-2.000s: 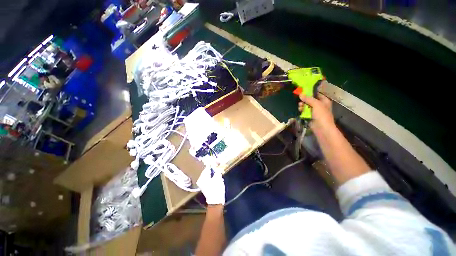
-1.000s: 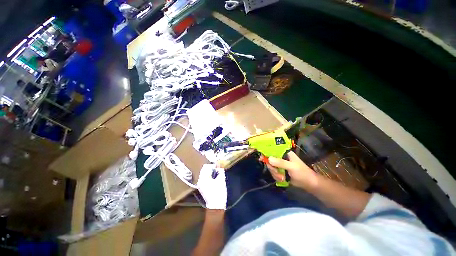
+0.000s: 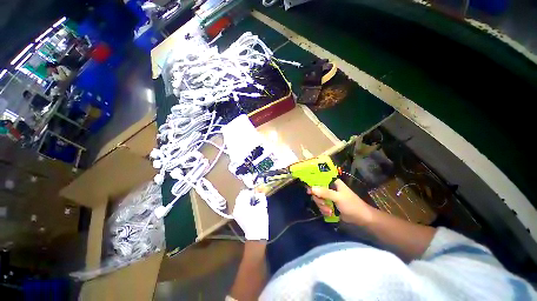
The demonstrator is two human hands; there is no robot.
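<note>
A white plastic housing (image 3: 238, 136) lies open in the tan work tray (image 3: 202, 216), with dark parts and a small green circuit board (image 3: 266, 164) in it. My left hand (image 3: 251, 218), in a white glove, is at the housing's near end with its fingers on it; glare blurs the fingertips. My bare right hand (image 3: 331, 199) is closed round the grip of the lime-green hot glue gun (image 3: 315, 170). The gun points left, its dark nozzle over the near part of the housing beside the board. Whether the nozzle touches anything cannot be told.
White power cords (image 3: 184, 126) are heaped left of and behind the tray. A dark-red box (image 3: 272, 110) with dark wires stands behind it. A dark holder with a yellowish ring (image 3: 330, 72) lies on the green bench. An open carton (image 3: 97, 238) with bagged cords is at left. The conveyor (image 3: 436, 97) is at right.
The glue gun came from the right side down and left to the housing, and has stayed near it over the last second. My left hand has stayed at the housing's near end.
</note>
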